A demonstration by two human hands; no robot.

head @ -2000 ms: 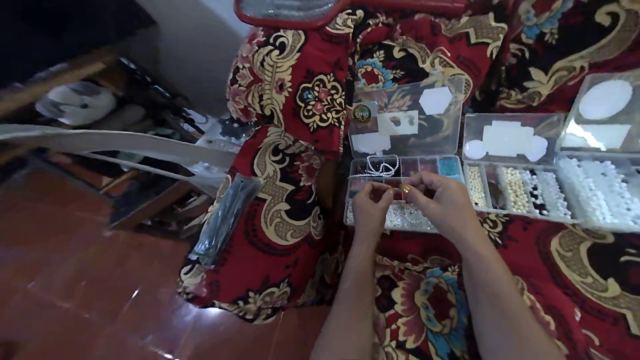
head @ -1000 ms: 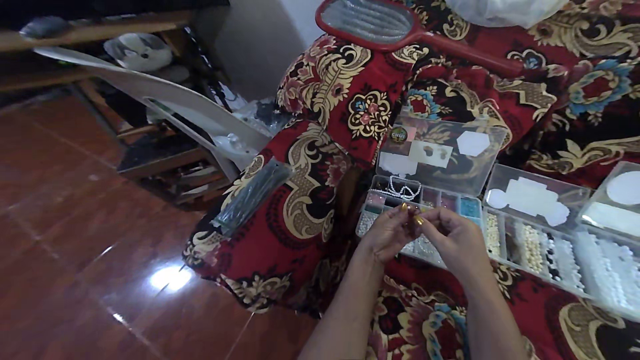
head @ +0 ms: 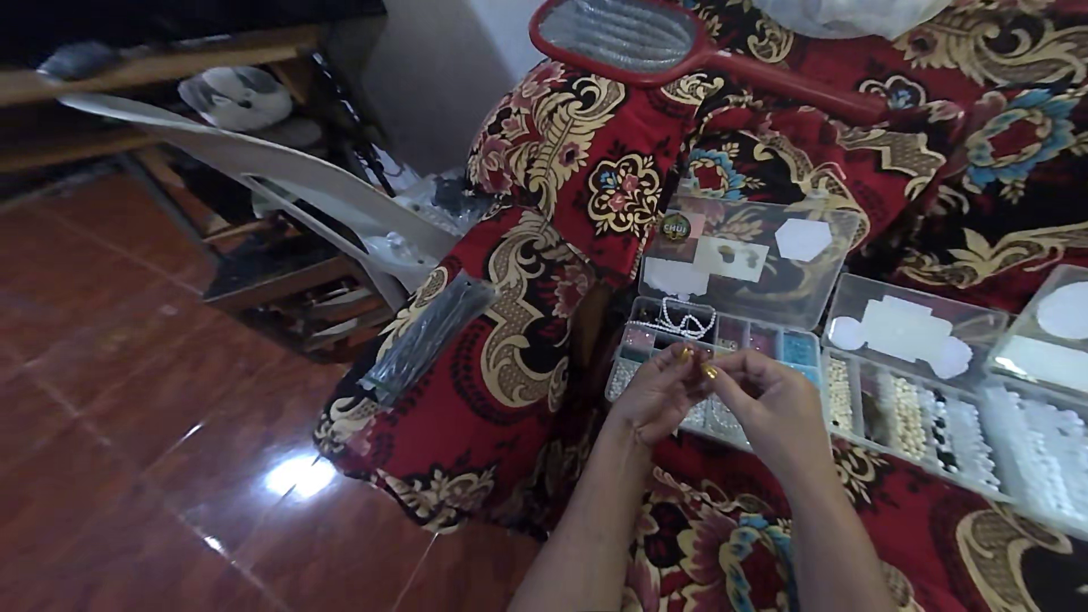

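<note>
My left hand [head: 661, 393] and my right hand [head: 769, 406] meet fingertip to fingertip over the front of a clear plastic bead box [head: 814, 342]. Their fingers are pinched, and something tiny may be between them, but it is too small to make out. Gold-coloured nails show on the thumbs or fingers. Behind the hands, a string of white beads [head: 693, 321] lies in a dark compartment. Turquoise beads [head: 799, 350] fill a compartment at the right. The box's clear lid [head: 765, 285] stands open, with white paper pieces on it.
Two more open bead boxes, one with cream, black and white bead strands [head: 909, 416], the other with white strands [head: 1033, 442], stand at the right on the patterned sofa cover [head: 527, 357]. A plastic-wrapped bundle [head: 429, 340], a red racket [head: 705, 59] and a pale plastic chair [head: 314, 183] are around.
The view has swung left since the earliest frame. Both hands stay together over the bead box, with the fingers slightly shifted.
</note>
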